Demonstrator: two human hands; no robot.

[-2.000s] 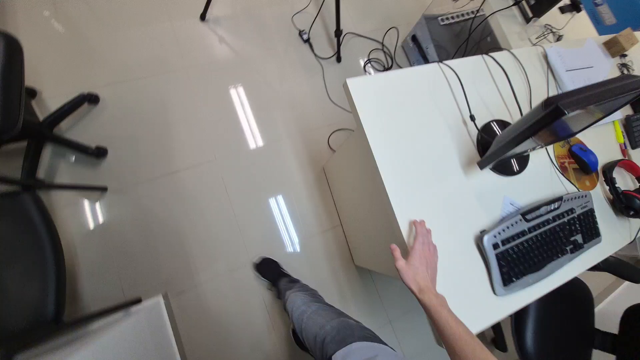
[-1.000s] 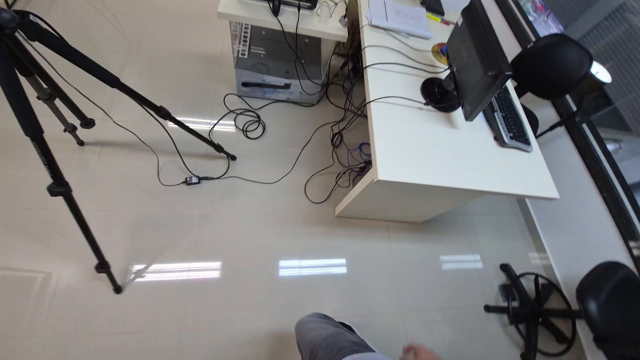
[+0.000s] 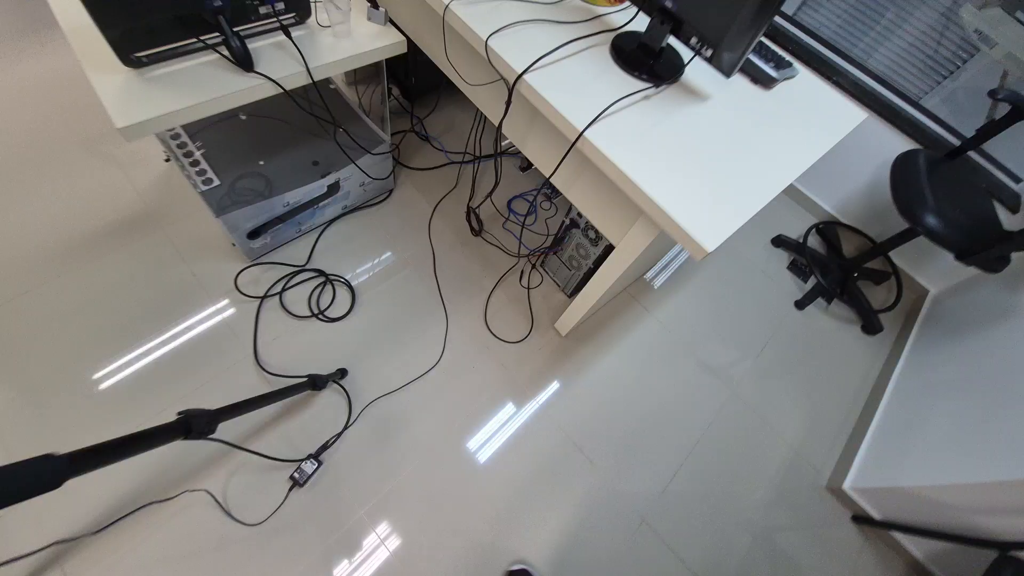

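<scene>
Neither my left hand nor my right hand shows in the head view. The tip of a shoe (image 3: 520, 570) peeks in at the bottom edge. Ahead is a white desk (image 3: 688, 152) bearing a monitor (image 3: 720, 28) on a round black stand and, behind it, part of a keyboard (image 3: 770, 64). Under the desk a computer case (image 3: 578, 252) stands among tangled black and blue cables.
A black tripod leg (image 3: 136, 440) reaches in from the left, beside a small power adapter (image 3: 306, 470) and a coiled black cable (image 3: 316, 296) on the floor. A second table (image 3: 336, 48) stands over a grey cabinet (image 3: 280, 184). At right are an office chair (image 3: 944, 192) and low wall (image 3: 944, 400).
The view has swung round the desk. My hand, beside the desk two seconds ago and at the bottom edge one second ago, has left the view, as has my leg apart from the shoe tip.
</scene>
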